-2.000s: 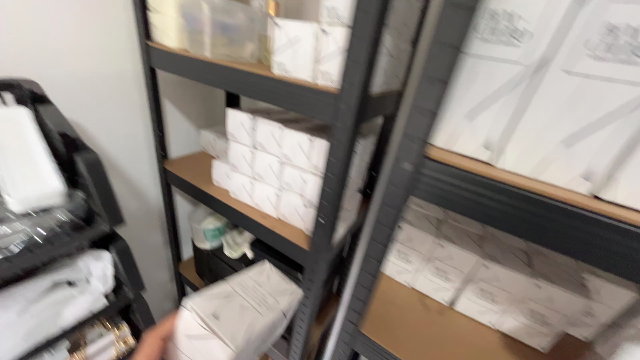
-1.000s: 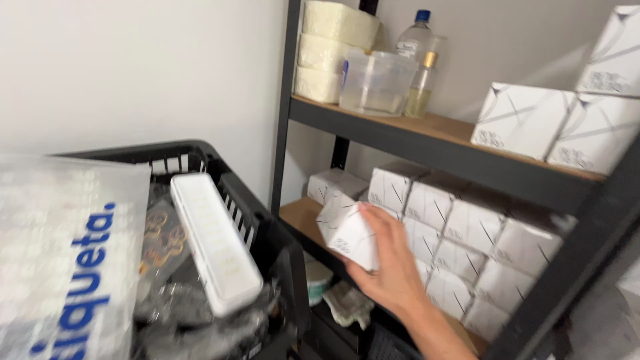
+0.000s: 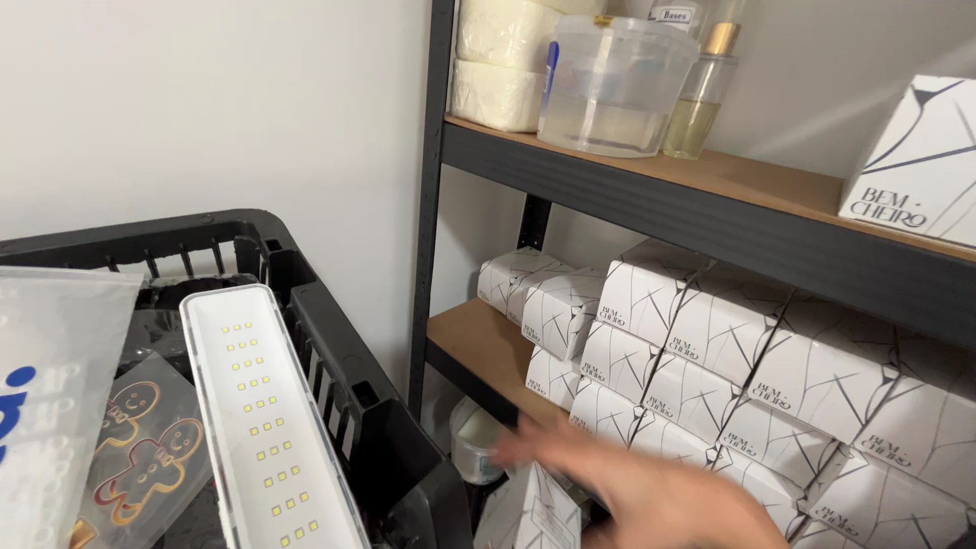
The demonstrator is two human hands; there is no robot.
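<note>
My right hand [image 3: 640, 488], blurred by motion, reaches in from the bottom right, in front of the lower shelf. Its fingers point left, just above a small white carton with dark line patterns [image 3: 534, 511] at the bottom edge. Blur hides whether they grip this carton. Similar cartons [image 3: 713, 328] stand stacked in rows on the lower shelf. At the left end of the stack, one tilted carton [image 3: 560, 316] rests on a lower one, with another carton [image 3: 507, 278] behind it. My left hand is out of view.
At left, a black plastic crate [image 3: 328, 305] holds a white LED light panel [image 3: 259, 412], a clear bag with gingerbread-figure shapes [image 3: 145, 465] and a translucent bag [image 3: 53, 381]. The upper shelf [image 3: 610, 191] bears a clear tub [image 3: 618, 91], wrapped white blocks [image 3: 503, 91], a bottle [image 3: 698, 107] and a larger carton [image 3: 923, 168].
The carton that my right hand held at the shelf a second ago now sits at the stack's left end, released. My right hand has moved down. The view has come closer to the shelves.
</note>
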